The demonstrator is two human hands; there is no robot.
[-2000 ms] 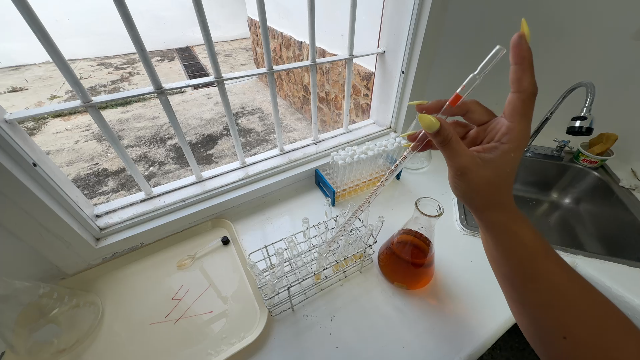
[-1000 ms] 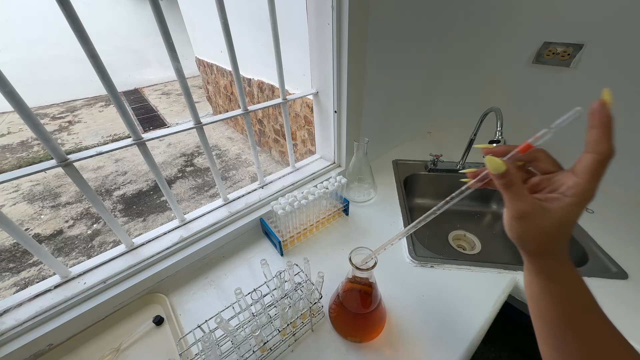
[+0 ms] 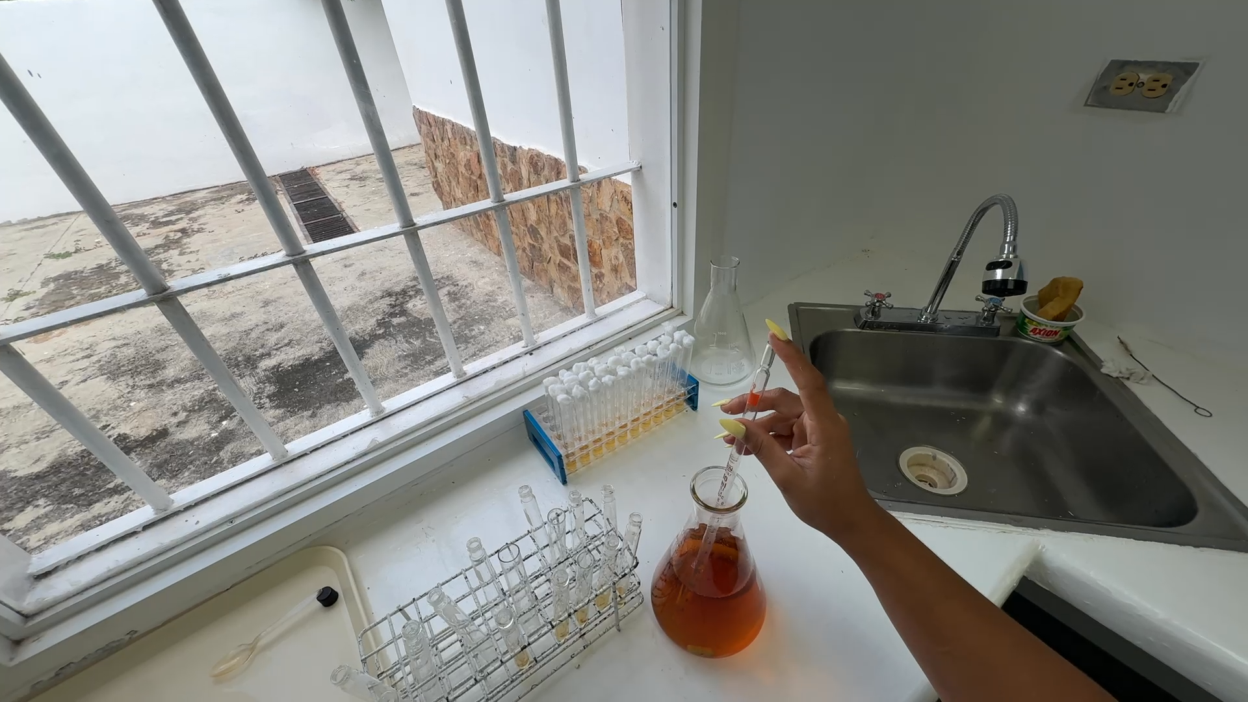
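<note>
My right hand (image 3: 804, 444) holds a glass pipette (image 3: 759, 385) with an orange-red band between thumb and fingers, the index finger near its top end. The pipette's lower part stands inside an Erlenmeyer flask (image 3: 710, 595) of amber-brown liquid, its lower end dipping into the liquid. Left of the flask is a wire rack (image 3: 629, 597) of open glass test tubes, some with a little yellowish liquid. Behind it, a blue-ended rack (image 3: 546, 447) carries many tubes with white stoppers and yellow liquid. My left hand is out of view.
A clear Erlenmeyer flask (image 3: 722, 336) stands by the window corner. At right is a steel sink (image 3: 975, 409) with a faucet (image 3: 1004, 273) and a tub (image 3: 1048, 320) holding a sponge. A cream tray (image 3: 341, 575) with a plastic dropper (image 3: 278, 634) lies at lower left, below the barred window.
My right hand has moved the pipette from over the wire rack to the flask's mouth, then lowered it into the amber liquid. The view has swung right.
</note>
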